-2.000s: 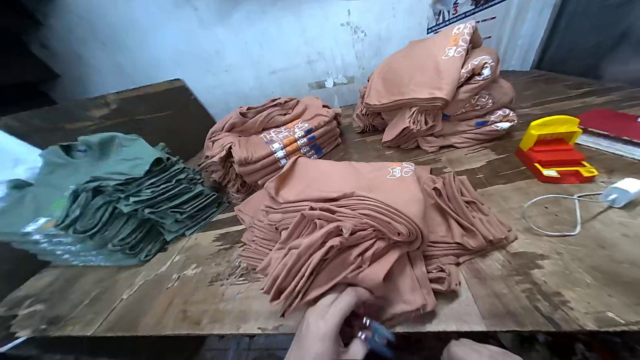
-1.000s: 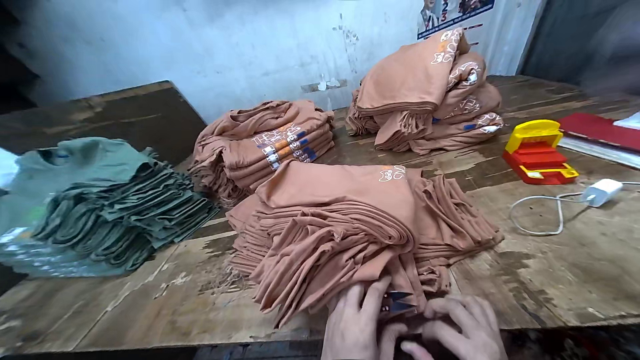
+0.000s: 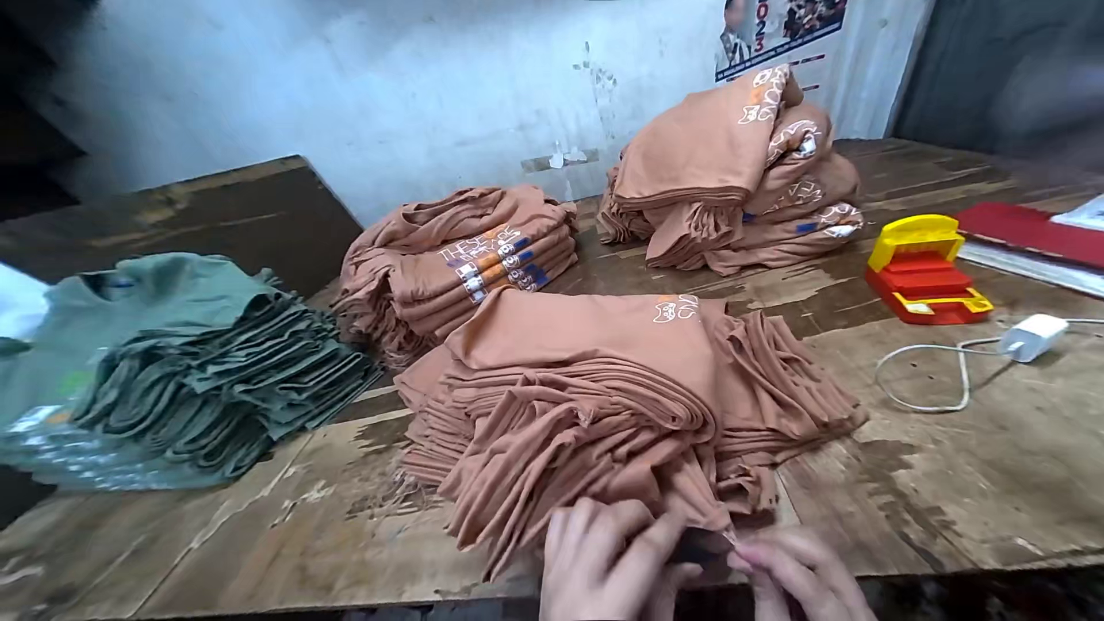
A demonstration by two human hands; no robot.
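A stack of folded brown-pink printed shirts (image 3: 586, 336) lies near the table's front edge, its lower folds hanging loosely toward me. At its front corner my left hand (image 3: 604, 552) is closed around a small dark tool (image 3: 703, 545), which looks like thread snips; its blades are mostly hidden. Just right of it, my right hand (image 3: 798, 569) pinches a bit of thread or fabric edge at the shirt's corner between thumb and finger. The fingertips of both hands are close together.
Behind stand two more stacks of brown-pink shirts, one at the centre left (image 3: 466, 259) and one at the back right (image 3: 690, 155). Green shirts (image 3: 216, 362) are piled at the left. A red and yellow plastic holder (image 3: 927, 276), a white charger with cable (image 3: 1033, 336) and a red book (image 3: 1035, 237) lie at the right.
Two seconds ago my left hand held the dark snips and my right hand was low at the frame's edge. My right hand has come up to the shirt corner beside the left.
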